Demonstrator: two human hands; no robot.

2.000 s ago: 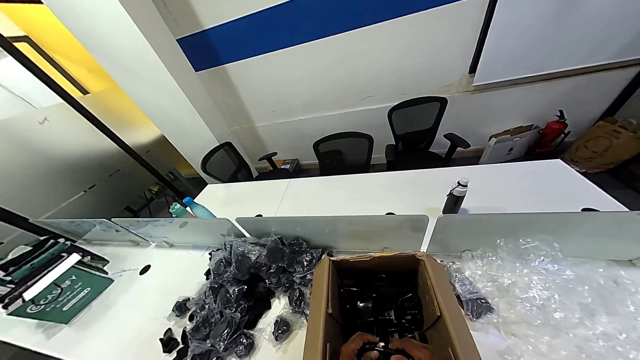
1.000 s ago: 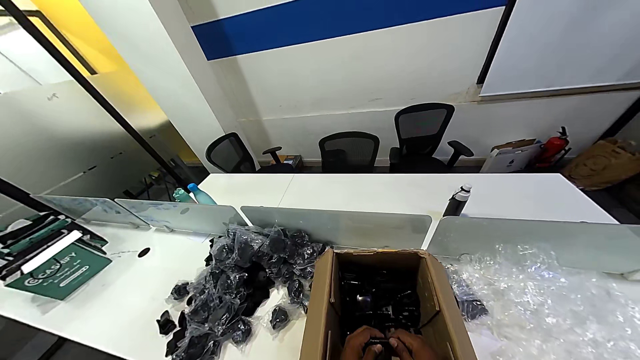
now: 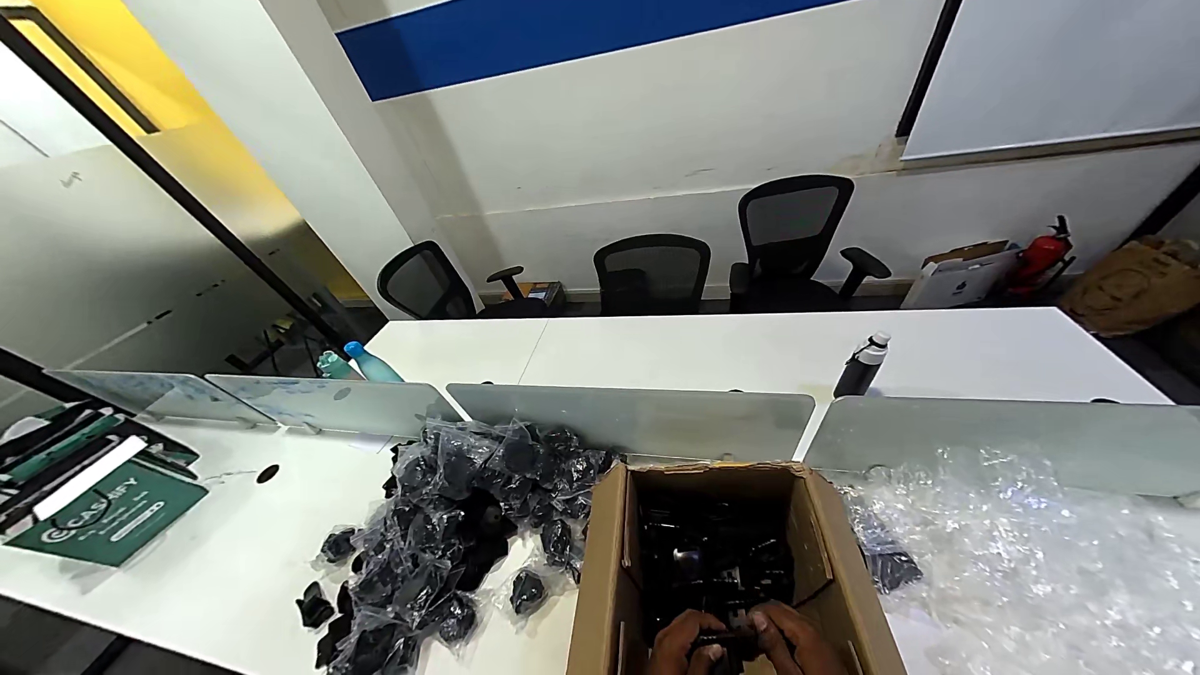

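My left hand (image 3: 686, 645) and my right hand (image 3: 786, 639) are close together over the near end of an open cardboard box (image 3: 597, 572). Between them they hold a small black item (image 3: 729, 643), whose kind I cannot make out. More glossy black items (image 3: 698, 562) lie deep in the box. Left of the box is a heap of black pieces in clear plastic bags (image 3: 441, 525), some of them loose. To its right lies a spread of clear plastic wrappers (image 3: 1059, 553), with a dark bagged piece (image 3: 892, 568) at its edge.
Frosted partition panels (image 3: 637, 419) run behind the box. Green bags (image 3: 112, 516) stand at the left of the white desk (image 3: 234, 562). Beyond the panels are a black-and-white bottle (image 3: 862, 366), blue-green bottles (image 3: 373, 364) and black mesh chairs (image 3: 652, 272). A red fire extinguisher (image 3: 1041, 255) stands far right.
Both hands stay together at the near end of the box, around a small dark item. Nothing else has plainly moved.
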